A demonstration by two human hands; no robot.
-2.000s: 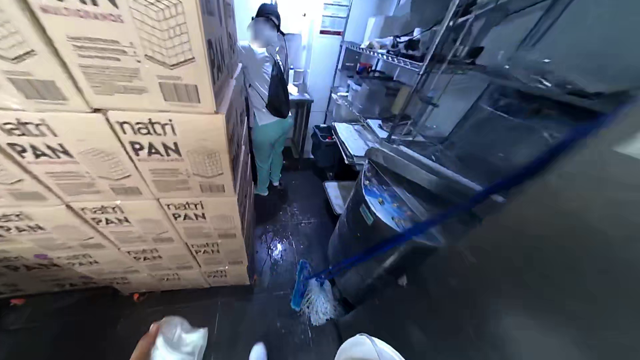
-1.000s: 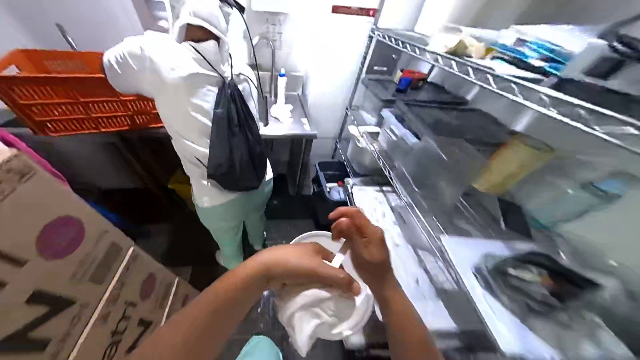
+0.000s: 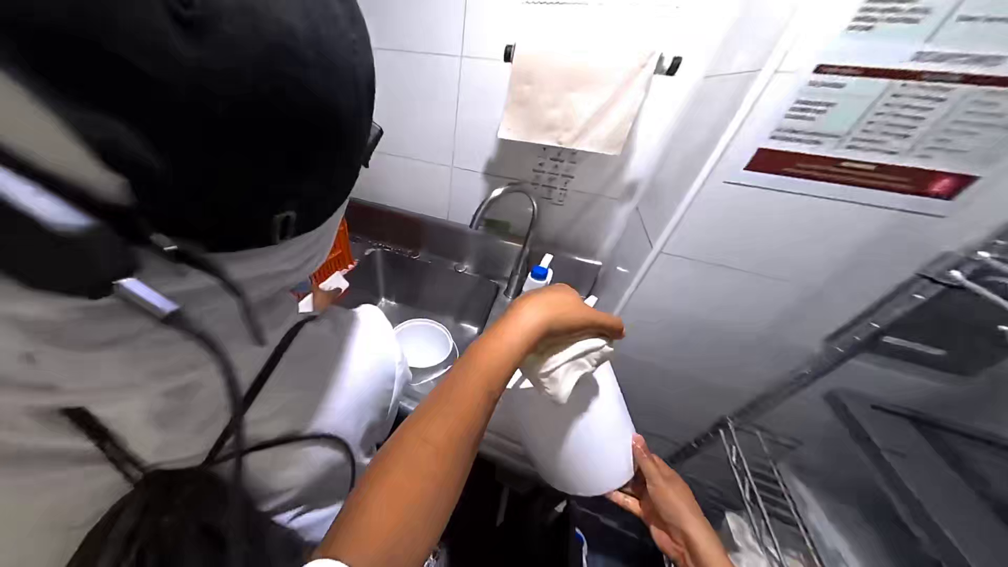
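My left hand (image 3: 563, 315) grips a bunched white cloth (image 3: 568, 364) over the upper end of a white plastic bucket (image 3: 579, 441). Fingers and thumb of my right hand (image 3: 650, 488) hold the bucket's lower right end. The bucket is tilted in front of the sink's edge. Behind my left hand stands a white bottle with a blue cap (image 3: 539, 273). A round white container (image 3: 425, 344) sits in the steel sink (image 3: 437, 291), left of my left forearm.
A co-worker in a black cap (image 3: 260, 118) stands close on the left, a hand near an orange crate (image 3: 339, 252). A curved faucet (image 3: 508, 189) rises behind the sink, below a hanging paper roll (image 3: 579, 94). Wire shelving (image 3: 772, 480) is at the lower right.
The view has moved up to the sink and the co-worker. The bucket, upright below my hands one second ago, is now tilted, with my right hand at its lower end.
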